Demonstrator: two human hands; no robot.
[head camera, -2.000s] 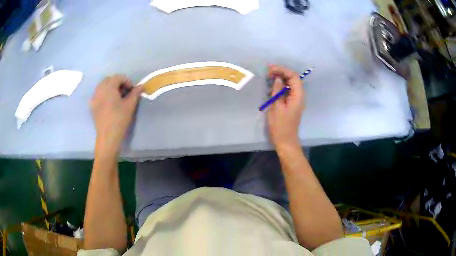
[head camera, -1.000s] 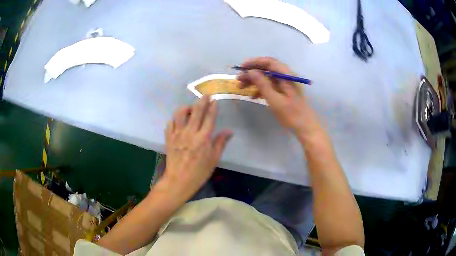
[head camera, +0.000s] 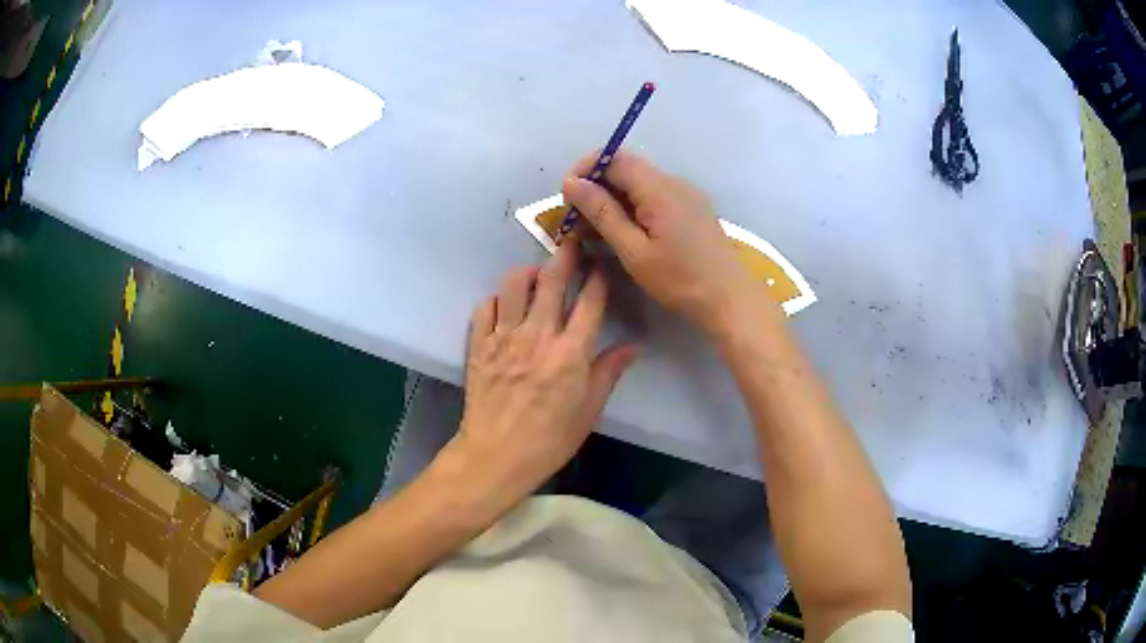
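Note:
A white curved collar piece (head camera: 804, 299) lies on the table in front of me with the tan template (head camera: 764, 270) on top of it. White border shows around the template at both ends; my right hand and forearm hide the middle. My right hand (head camera: 647, 232) holds the blue-purple pencil (head camera: 623, 129), its lower end at the template's left end. My left hand (head camera: 534, 345) lies palm down, fingers spread, fingertips at the lower edge of the piece near its left end. It grips nothing that I can see.
A stack of white collar pieces (head camera: 258, 103) lies at the left on the padded table (head camera: 415, 189). Another white curved pile (head camera: 767, 63) lies at the far middle. Black scissors (head camera: 954, 132) lie at the right, and the iron (head camera: 1091, 320) stands at the right end. A cardboard-lined cart (head camera: 120, 515) is at lower left.
My left hand has come from beside the piece's left end onto its lower edge. My right hand has moved over the piece, and the pencil now stands steeper at the left end. The view has shifted.

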